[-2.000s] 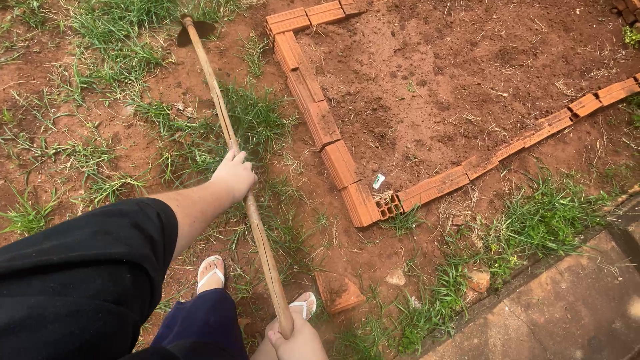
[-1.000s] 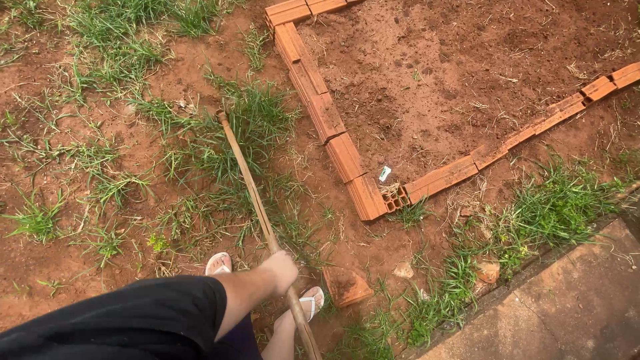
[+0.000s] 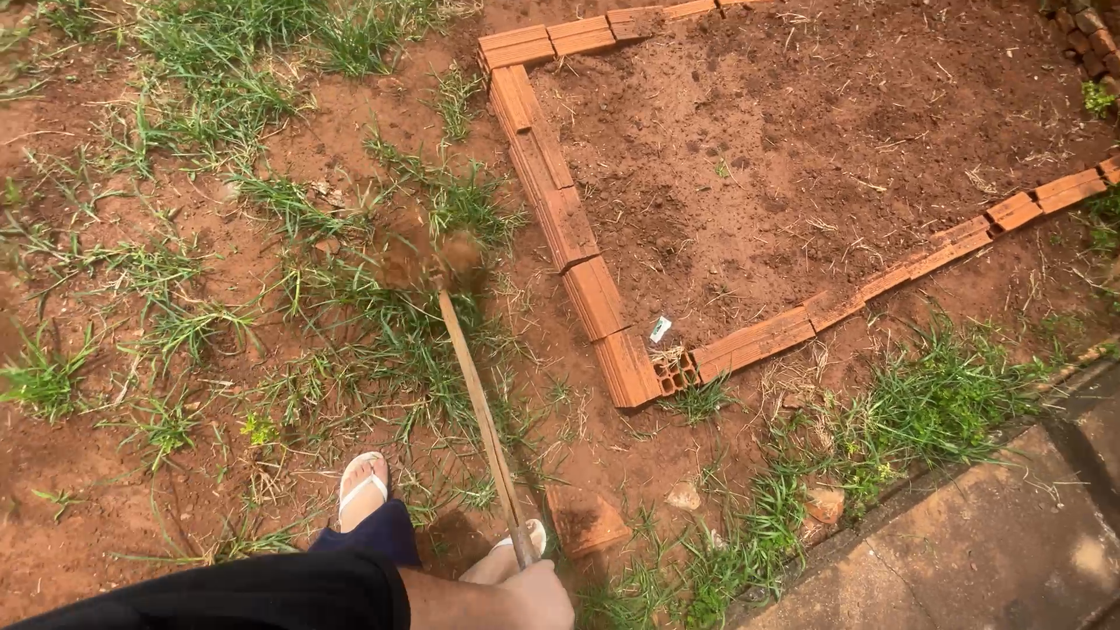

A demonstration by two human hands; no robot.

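Observation:
My left hand (image 3: 538,597), at the bottom edge, is closed around the wooden handle of a hoe (image 3: 479,402). The handle slants up and to the left from it, past my right foot in a white flip-flop. At the far end the blade is hidden in a brown blur over a grass clump (image 3: 429,324) in red soil. My right hand is not in view.
Hollow clay bricks (image 3: 577,227) edge a bed of bare red soil (image 3: 744,166) on the right. A brick piece (image 3: 584,521) lies near my right foot. A concrete slab (image 3: 980,542) fills the lower right; grass tufts (image 3: 44,372) stand on the left.
My left hand has moved down the handle, toward the bottom of the view. The hoe's blade, plain at the upper left two seconds ago, is now lost in a blur at the grass.

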